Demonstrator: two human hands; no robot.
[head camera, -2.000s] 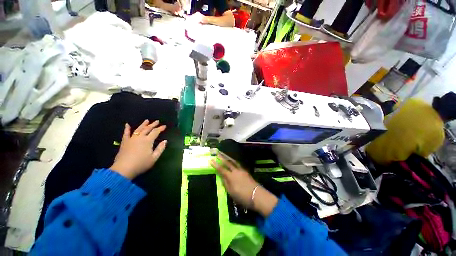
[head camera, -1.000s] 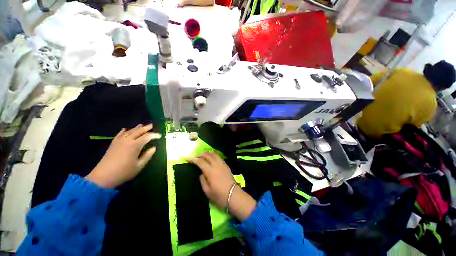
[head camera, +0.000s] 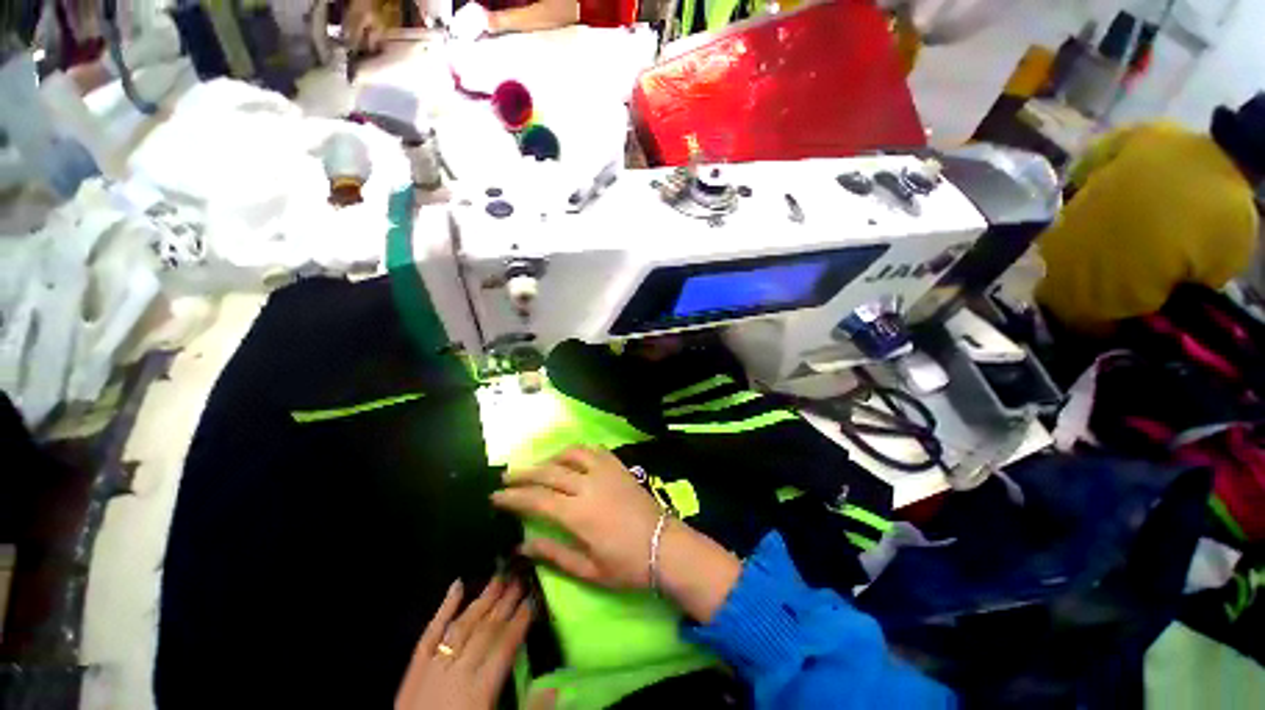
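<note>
The black panel (head camera: 305, 513) with a short neon strip lies left of the needle. The neon panel (head camera: 604, 624) lies in front of the lamp-lit presser foot (head camera: 525, 372) of the white sewing machine (head camera: 597, 264). My right hand (head camera: 590, 516) rests flat on the neon panel, just in front of the foot. My left hand (head camera: 472, 645) is low in the picture, cut off by the bottom edge, its fingers at the seam between black and neon; whether it grips the fabric cannot be told. The striped piece (head camera: 715, 402) lies right of the needle.
Black-handled scissors (head camera: 895, 430) and a grey tray (head camera: 1006, 375) are right of the machine. A red folder (head camera: 777, 90) stands behind it. White fabric (head camera: 236, 167) is piled at the back left. A person in yellow (head camera: 1145, 222) is at the right. Dark garments (head camera: 1034, 555) are heaped at the right.
My left hand has moved from the black panel beside the needle down towards me, to the seam. My right hand stays on the neon panel, slightly nearer me. The black block there is now mostly out of sight.
</note>
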